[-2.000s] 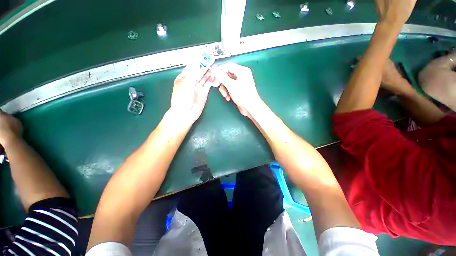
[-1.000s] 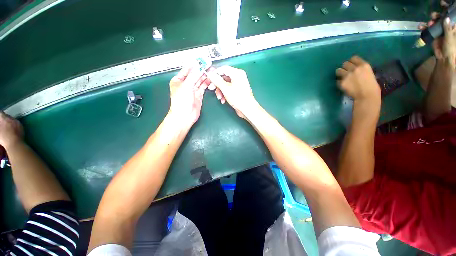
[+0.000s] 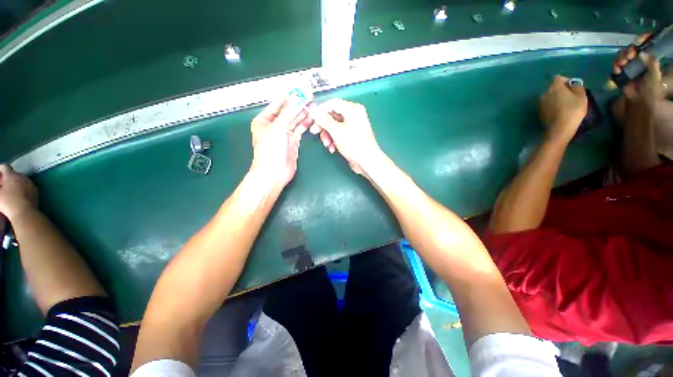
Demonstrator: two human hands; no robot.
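My left hand [image 3: 277,136] holds a small pale housing [image 3: 301,96] with a teal circuit board in it, up at the pale metal rail. My right hand [image 3: 345,131] is beside it, thumb and fingertips pinched together close to the housing's near edge. Whether a tool or small part is between the right fingertips cannot be told. A clear square frame [image 3: 199,163] lies on the green bench to the left, with a small silver piece [image 3: 198,144] just behind it.
The metal rail [image 3: 162,110] separates the bench [image 3: 243,213] from the belt, where silver units [image 3: 232,53] and green boards [image 3: 190,62] lie. A white upright [image 3: 338,33] crosses the belt. A neighbour in red [image 3: 583,258] holds a dark tool [image 3: 632,72]; a striped sleeve [image 3: 74,335] is at left.
My hands stay nearly in place around the housing. At the right, a neighbour's hand first comes down from over the belt to the bench, then moves right beside the dark tray.
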